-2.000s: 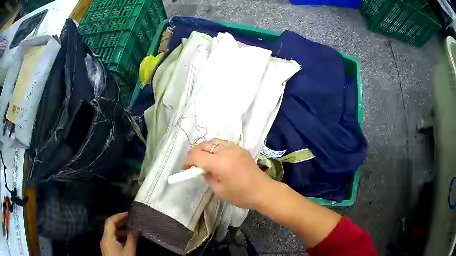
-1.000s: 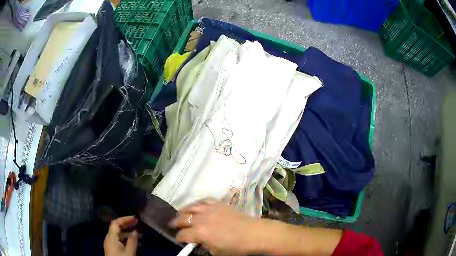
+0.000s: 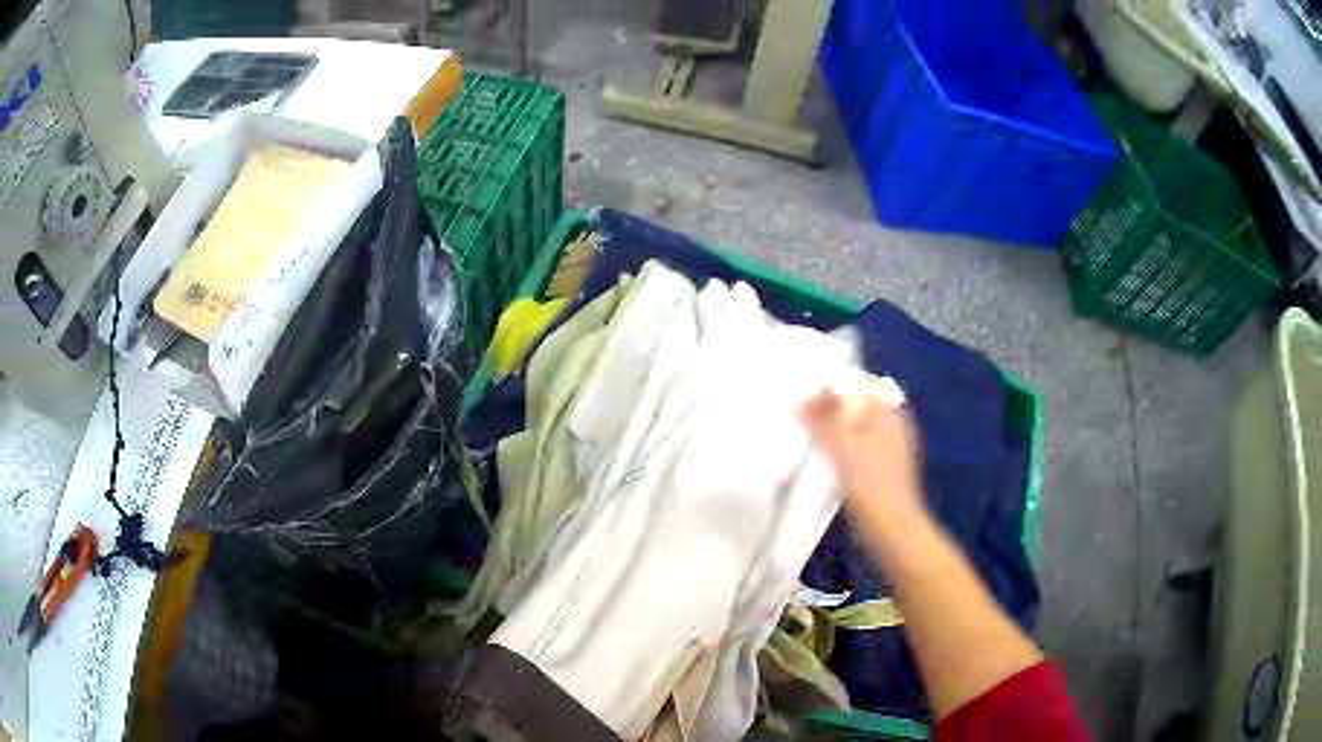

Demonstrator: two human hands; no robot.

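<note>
A stack of long white and beige cloth pieces (image 3: 696, 420) lies over navy fabric (image 3: 950, 377) in a green crate (image 3: 1032, 457). A dark brown band (image 3: 529, 699) runs across the stack's near end. My right hand (image 3: 870, 449), blurred, is at the far right edge of the white cloth, fingers on or just over it. I cannot tell whether it grips the cloth, and no white pen shows in it. My left hand is not in view.
On the left are a sewing machine (image 3: 65, 189), orange snips (image 3: 61, 580) on the table and a white tray (image 3: 297, 290) beside a dark cloth bag (image 3: 341, 420). A green crate (image 3: 500, 189) stands behind. A blue bin (image 3: 971, 131) stands back right.
My right hand has moved from the brown band up to the cloth's far right edge. My left hand has left the picture. The view has tilted up, showing more floor and bins.
</note>
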